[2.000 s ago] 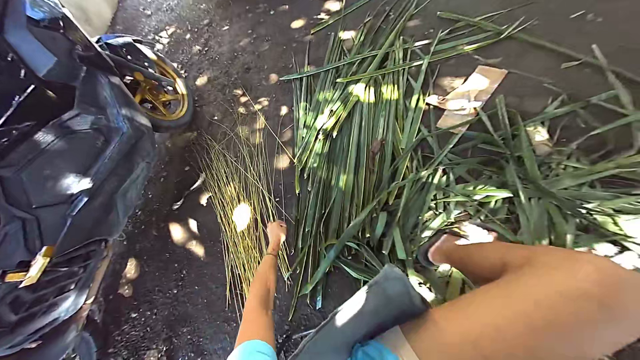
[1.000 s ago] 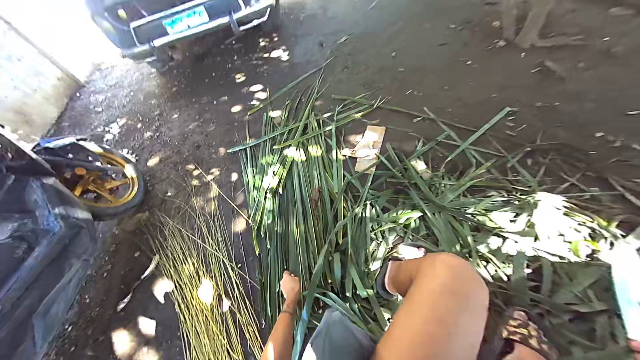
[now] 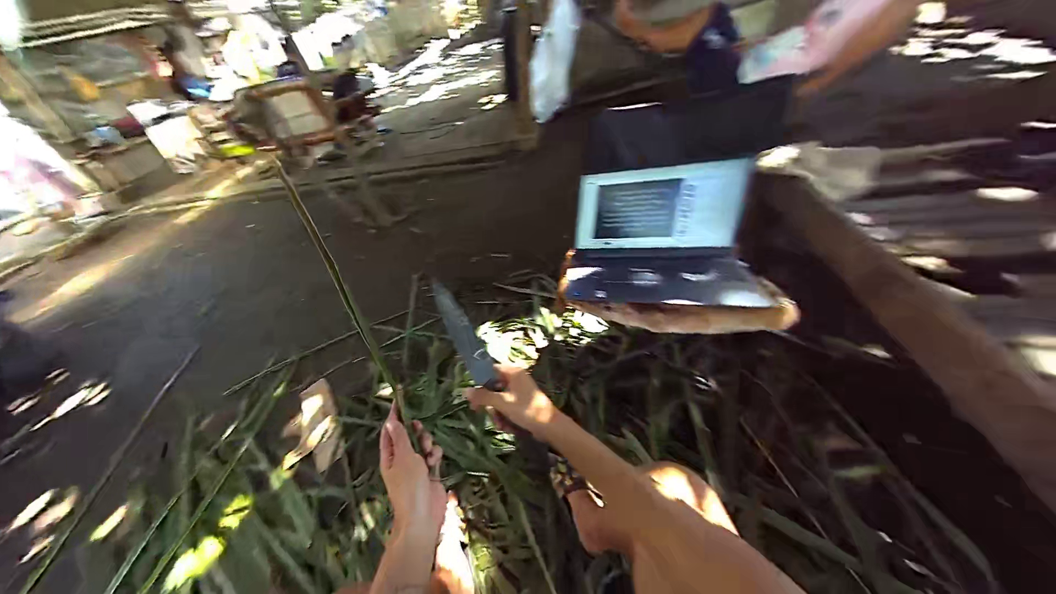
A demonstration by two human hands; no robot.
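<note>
My left hand point(image 3: 410, 462), low in the middle of the head view, holds a long narrow green leaf point(image 3: 334, 272) that points up and to the left. To its right, my right hand point(image 3: 516, 403) grips a large knife point(image 3: 464, 337) at the handle, its flat grey blade angled up and left. Blade and leaf are apart. Under and around both hands lie cut green leaf strips point(image 3: 272, 511) in a loose pile. The knife's handle is mostly hidden in my fingers.
An open laptop point(image 3: 668, 223) sits on a wooden slab point(image 3: 685, 318) at the right, beside a thick timber beam point(image 3: 907, 305). Behind it is part of another person. A brown scrap point(image 3: 315, 425) lies left of my left hand. A wooden-framed chair point(image 3: 293, 111) stands farther back.
The view has swung far to the right. My left hand, earlier low by the leaf pile, is now raised with a long leaf in it. My right hand and the knife have come into view.
</note>
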